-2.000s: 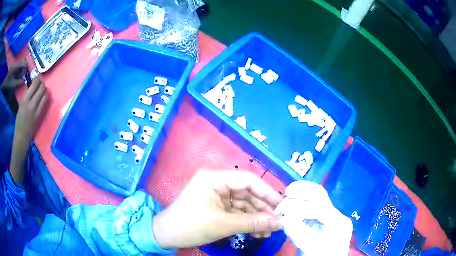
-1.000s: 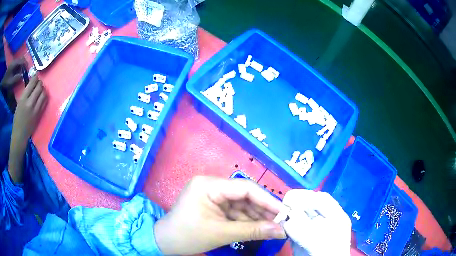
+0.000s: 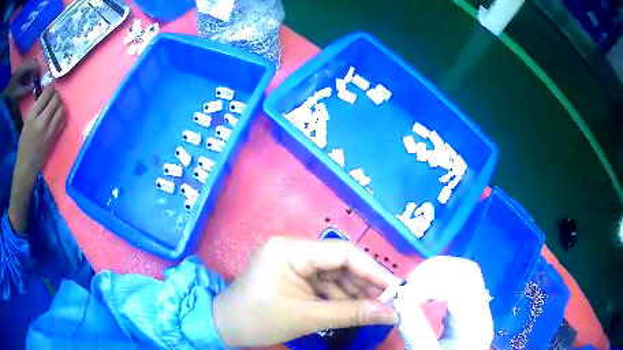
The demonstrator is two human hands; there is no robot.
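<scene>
My bare left hand [image 3: 307, 294] pinches a small white plastic housing [image 3: 389, 294] between thumb and fingertips, low in the middle. My white-gloved right hand [image 3: 447, 304] meets it at the fingertips; a tiny dark spot shows where they touch, and whether the glove grips a part is hidden. Assembled housings [image 3: 192, 137] with dark spots stand in slanting rows in the left blue bin [image 3: 89, 205]. Plain white housings [image 3: 437, 154] lie scattered in the centre blue bin [image 3: 328, 179]. A small dark-looking tray [image 3: 369, 336] is mostly hidden under my hands.
Tiny dark bits [image 3: 386, 259] lie on the red-pink tabletop [image 3: 239, 225]. A blue tray [image 3: 499, 239] and a shallow tray of metal parts [image 3: 529, 307] are at right. At upper left are another person's hand [image 3: 44, 119], a metal tray [image 3: 82, 31] and a clear bag [image 3: 242, 31].
The gloved fingers have turned and opened into a ring shape beside the housing. My left hand keeps its pinch. The camera view has shifted slightly, so the bins appear a little higher.
</scene>
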